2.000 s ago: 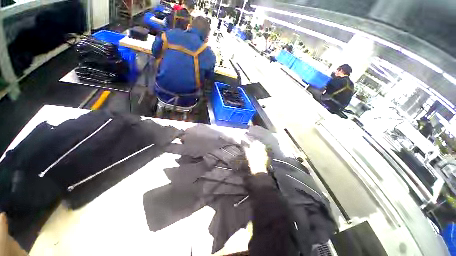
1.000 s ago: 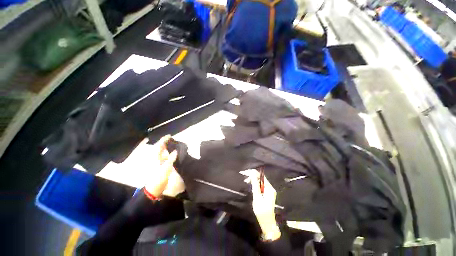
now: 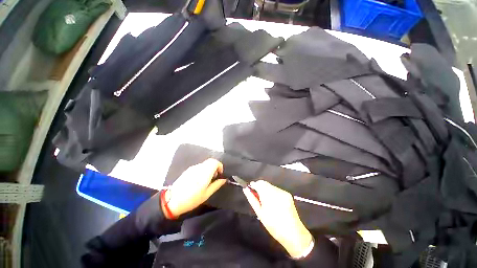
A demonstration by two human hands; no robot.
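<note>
A long dark panel [image 3: 319,189] lies at the near edge of the white tabletop, over my lap. Its pale zipper [image 3: 323,203] runs lengthwise and passes under my right hand. My left hand [image 3: 194,187] pinches the panel near the zipper's left end, wrist with a red band. My right hand [image 3: 277,209] holds small thread snips [image 3: 253,191] with a reddish handle; their metal tips point at the zipper end, close to my left fingertips. Whether the blades touch anything is too small to tell.
A messy heap of dark panels [image 3: 350,125] covers the right side. Zippered panels [image 3: 172,73] lie at the left on the white tabletop [image 3: 206,115]. A blue bin [image 3: 112,193] sits under the left edge, another [image 3: 379,18] beyond the table. Green sacks [image 3: 63,29] rest on the left shelf.
The view has tilted down towards the table. My hands have come together over the near panel's zipper end; a second ago they were apart. The snips now point at my left fingertips.
</note>
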